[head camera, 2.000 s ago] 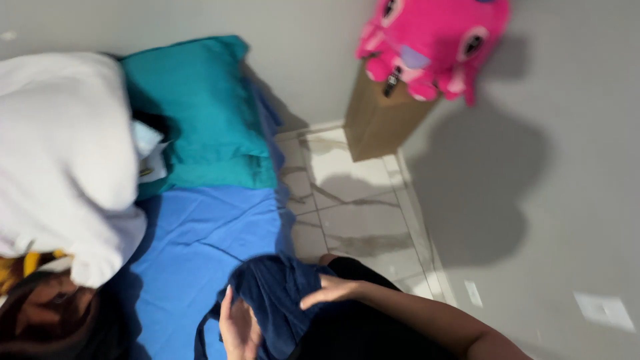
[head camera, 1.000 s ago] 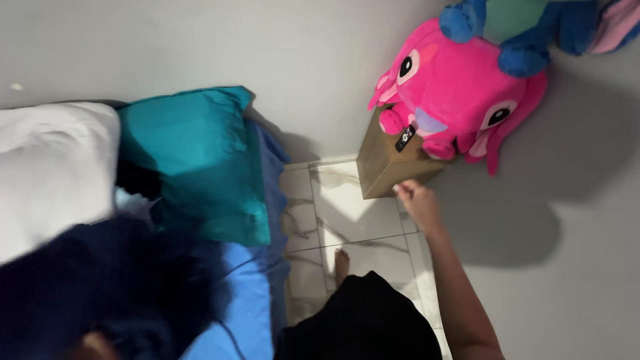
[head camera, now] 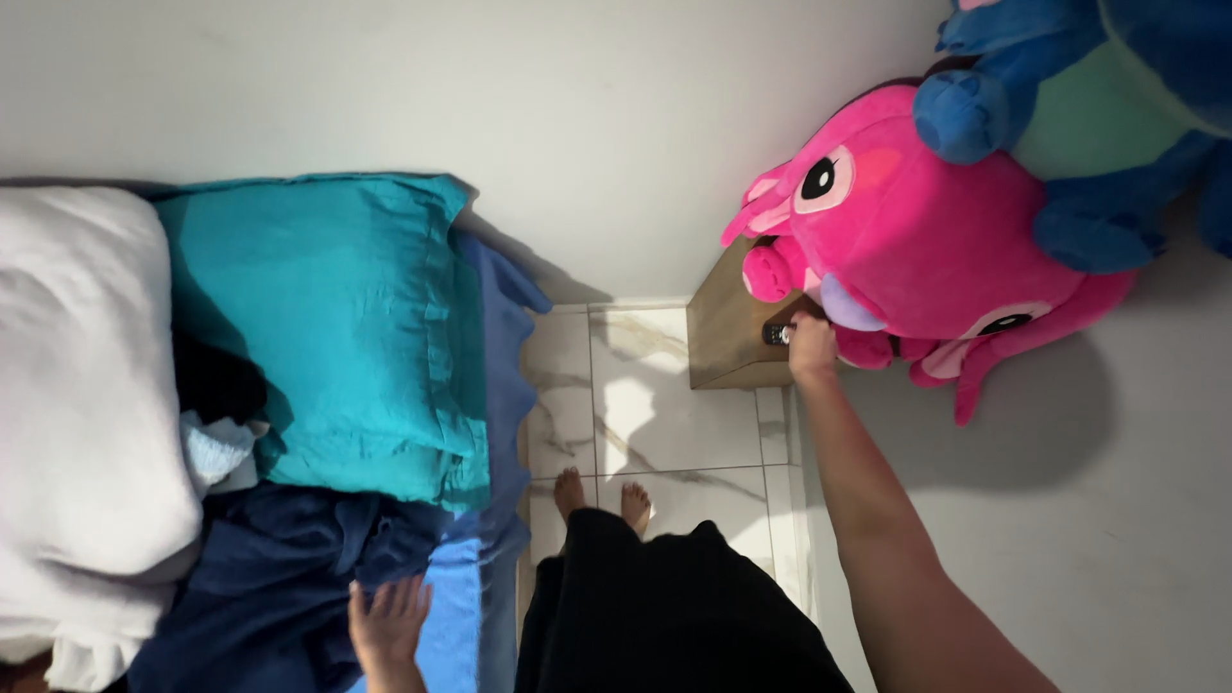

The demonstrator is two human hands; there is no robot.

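My right hand (head camera: 813,345) reaches to the top of a brown box-like stand (head camera: 729,332), its fingers at one end of a small black object (head camera: 776,334), perhaps a remote control. Whether they grip it cannot be told. A pink plush toy (head camera: 938,212) sits on the stand just beyond the hand. My left hand (head camera: 390,616) is held palm down with fingers apart, over or on the edge of a dark blue cloth (head camera: 279,577) lying on the bed, and holds nothing.
A teal pillow (head camera: 327,327), a white blanket (head camera: 87,385) and a light blue cloth item (head camera: 219,450) lie on the blue-sheeted bed (head camera: 452,597). A blue plush toy (head camera: 1088,115) rests against the pink one. Marble-look floor tiles (head camera: 674,414) lie between bed and stand.
The dark blue cloth, between both hands two seconds ago, now lies on the bed. My right hand has moved to the stand's top and the small black object.
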